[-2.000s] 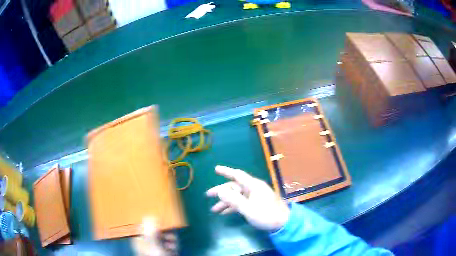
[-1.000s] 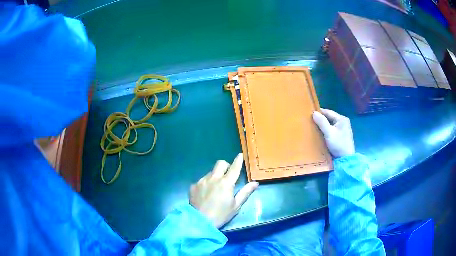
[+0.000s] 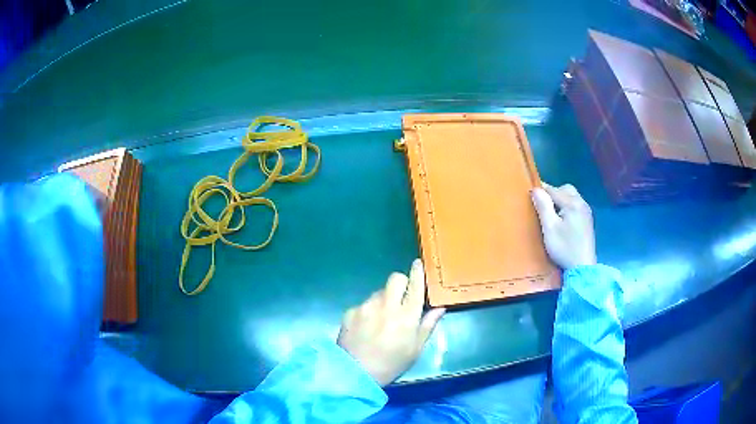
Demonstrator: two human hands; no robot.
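An orange-brown panel (image 3: 481,207) with a dotted inner border lies face up on the green bench in front of me, with another panel edge showing just beneath it. A small brass-coloured fitting shows at its upper left corner. My right hand (image 3: 568,225) grips its right edge, thumb on top and fingers at the side. My left hand (image 3: 388,325) touches the lower left corner with thumb and forefinger spread around it. Tan-yellow rubber bands (image 3: 222,217) lie in a loose tangle left of the panel.
A banded stack of brown panels (image 3: 651,108) stands at the right. Another panel stack (image 3: 124,240) is at the left, partly hidden by a blue sleeve (image 3: 50,290) of another person. A blue bin-like object (image 3: 680,406) is at lower right, below the bench edge.
The upper panel now lies squarely over the one beneath, whose dark border no longer shows. The blue-sleeved person has moved left, uncovering more of the left stack.
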